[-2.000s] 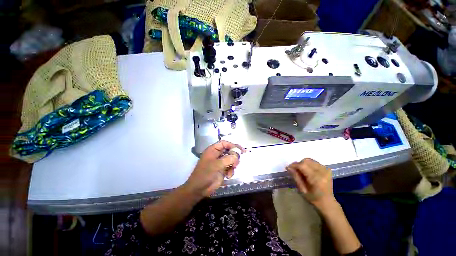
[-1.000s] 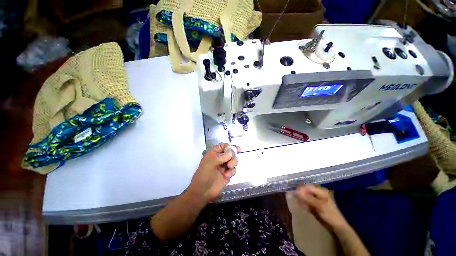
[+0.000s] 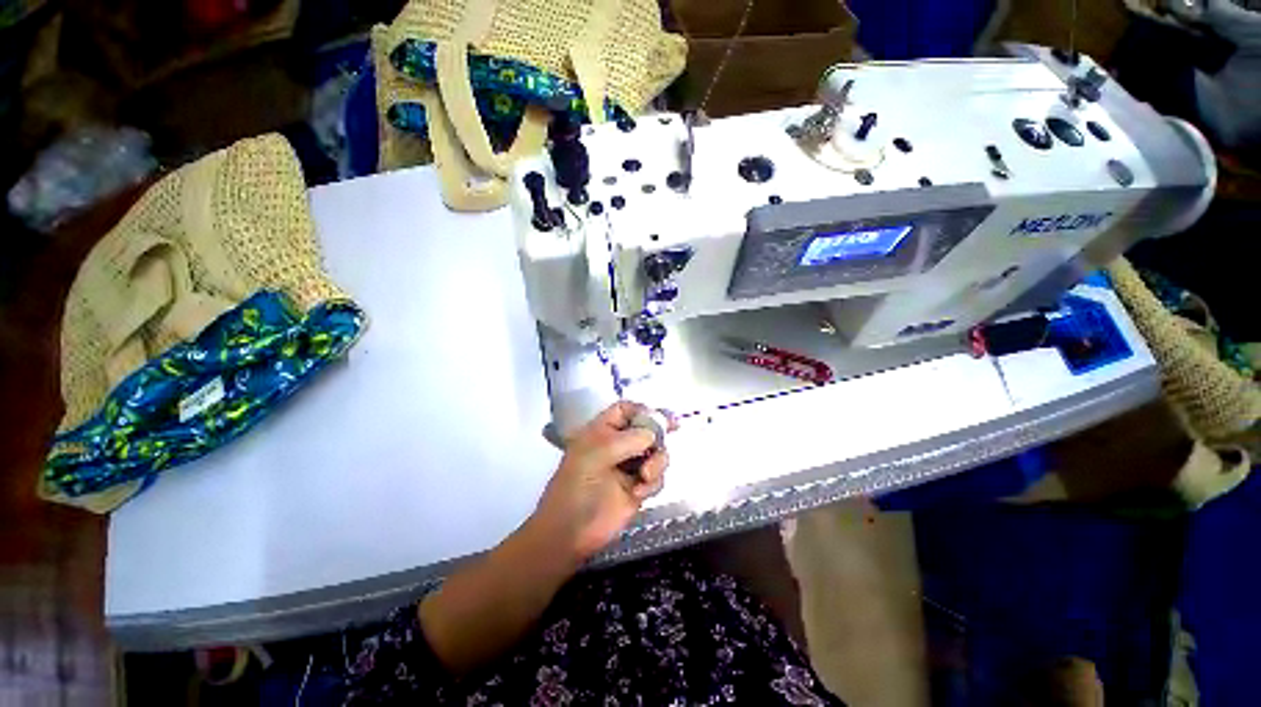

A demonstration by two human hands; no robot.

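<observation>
My left hand (image 3: 604, 477) is at the front of the sewing machine bed, just below the needle area. Its fingertips are closed on a small round silvery piece (image 3: 647, 425), probably a bobbin or bobbin case, partly hidden by the fingers. The white sewing machine (image 3: 864, 207) has its small blue screen lit. The presser foot and needle area (image 3: 629, 359) is bright and blurred. A skin-toned patch at the bottom right edge may be part of my right hand, but it is cut off and unclear.
A straw tote bag (image 3: 208, 228) with blue flowered lining (image 3: 208, 401) lies on the white table's left. Another bag (image 3: 629, 55) is behind the table. Red-handled snips (image 3: 788, 362) lie on the bed. A dark item lies by a blue recess (image 3: 1093, 339) at right. Another bag hangs at far right.
My right hand has moved away from the table's front edge, down and to the right. My left hand stays by the needle area with the silvery piece. The camera view has shifted slightly.
</observation>
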